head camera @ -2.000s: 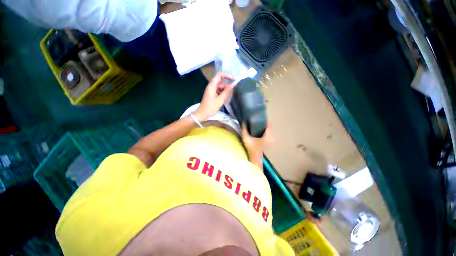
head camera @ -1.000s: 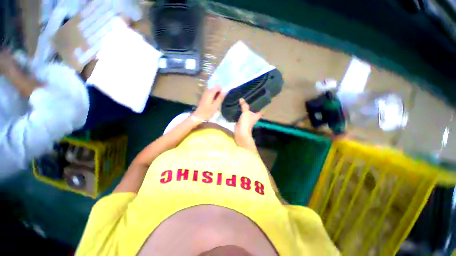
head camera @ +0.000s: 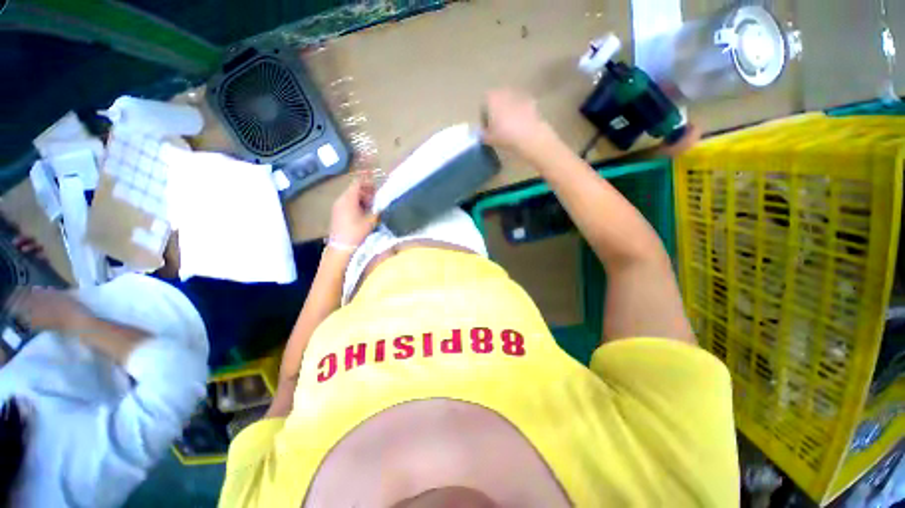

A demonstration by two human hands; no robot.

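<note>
A dark grey fan unit (head camera: 444,190) is held tilted above the bench's front edge. A thin white bag (head camera: 422,164) lies along its upper side, with the grey side bare. My left hand (head camera: 353,212) grips the left end of the unit and bag. My right hand (head camera: 511,121) is at the upper right corner of the bag, fingers bent and slightly blurred, seemingly pinching it. Another fan unit (head camera: 266,107), with a round grille and two white squares, lies on the bench to the left.
Stacked white bags (head camera: 230,220) and a label sheet (head camera: 134,184) lie left, near a coworker's sleeve (head camera: 164,327). Right are a black device (head camera: 627,107) and a clear round part (head camera: 756,48). Below are a green crate (head camera: 592,268) holding a dark unit and a large yellow crate (head camera: 784,288).
The view has turned and shifted. My right hand has moved from the unit's lower side to the bag's far right corner. The bag now stretches along the unit's upper side.
</note>
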